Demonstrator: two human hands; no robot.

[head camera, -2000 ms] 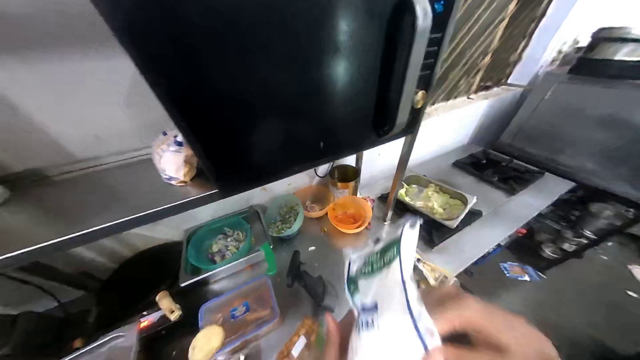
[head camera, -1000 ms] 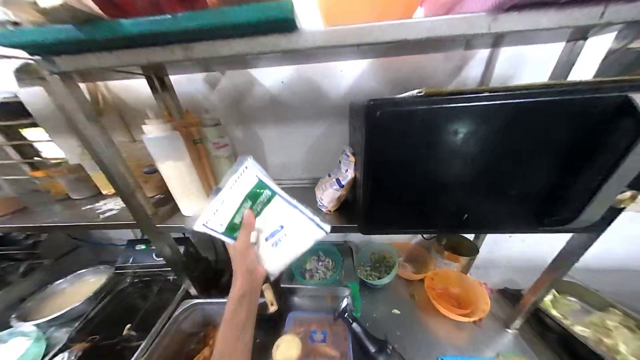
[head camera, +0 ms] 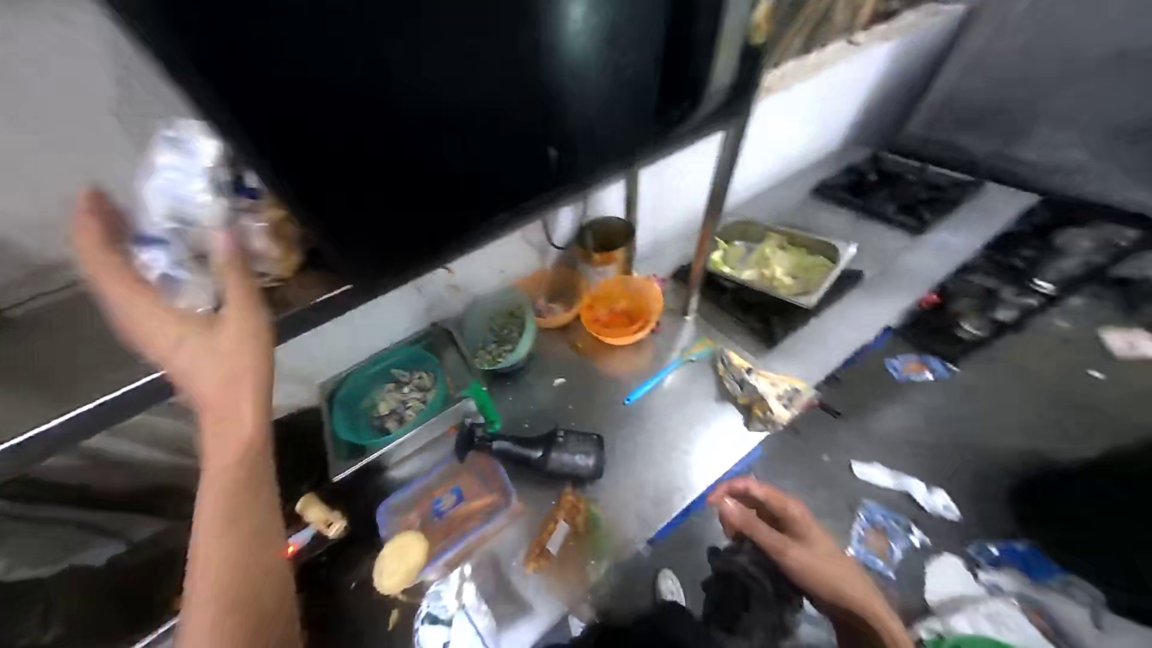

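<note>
My left hand [head camera: 184,333] is raised at the shelf on the left, fingers spread, beside a blurred white plastic bag [head camera: 184,211]; whether it touches the bag cannot be told. My right hand [head camera: 774,522] is low at the right with curled fingers, near a dark cloth-like thing [head camera: 751,589], with nothing plainly held. Between the hands on the steel counter lie a black spray bottle [head camera: 558,453], a plastic container with a blue label [head camera: 450,504], its round pale item [head camera: 400,562] alongside, and a packet of brown food [head camera: 558,531].
A large black appliance [head camera: 450,117] overhangs the counter. Behind stand a teal bowl [head camera: 349,409], a pale green bowl [head camera: 522,342] and orange bowls [head camera: 621,310]. A steel tray of pale green food [head camera: 778,265] rests by the burners [head camera: 900,189]. Litter [head camera: 904,486] lies on the floor.
One second ago my hand held the white packet with a green label before the shelf. Now my left hand's fingers are spread beside a white bag at the shelf. The view has swung.
</note>
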